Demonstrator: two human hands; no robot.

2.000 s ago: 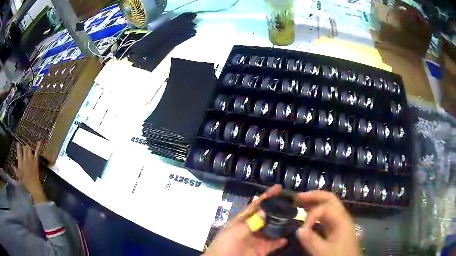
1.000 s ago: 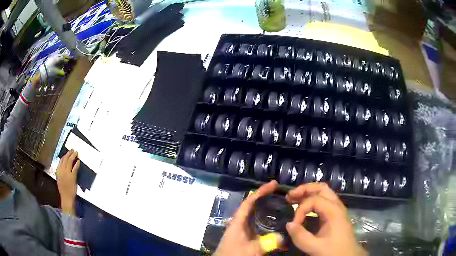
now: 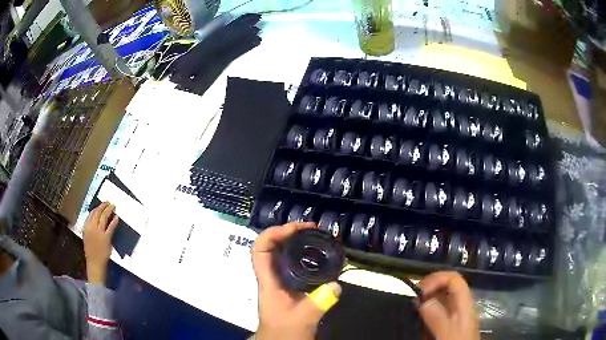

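Observation:
My left hand [image 3: 284, 292], with a yellow band [image 3: 324, 297] on a digit, holds a round black unit [image 3: 311, 259], ringed face up, in front of the tray's near edge. A thin black adhesive strip [image 3: 385, 267] runs from the unit's right side to my right hand [image 3: 448, 307], whose fingertips pinch its far end. Below the strip lies a black strip sheet [image 3: 369, 313] with a pale liner area [image 3: 379, 281] along its upper part. The compartment tray [image 3: 405, 263] holds rows of similar units standing on edge; one gap shows in the second row from the back.
Stacked strip sheets [image 3: 244, 129] lie left of the tray, loose black sheets [image 3: 222, 53] behind them. A fan [image 3: 176, 14] and a drink cup [image 3: 375, 30] stand at the back. At left, another person's hand [image 3: 98, 234] touches a partly bare sheet near a brown gridded tray [image 3: 100, 143].
My hands have moved apart, my left hand going left with the unit and my right hand staying right. The strip now spans between them, and the sheet below is uncovered.

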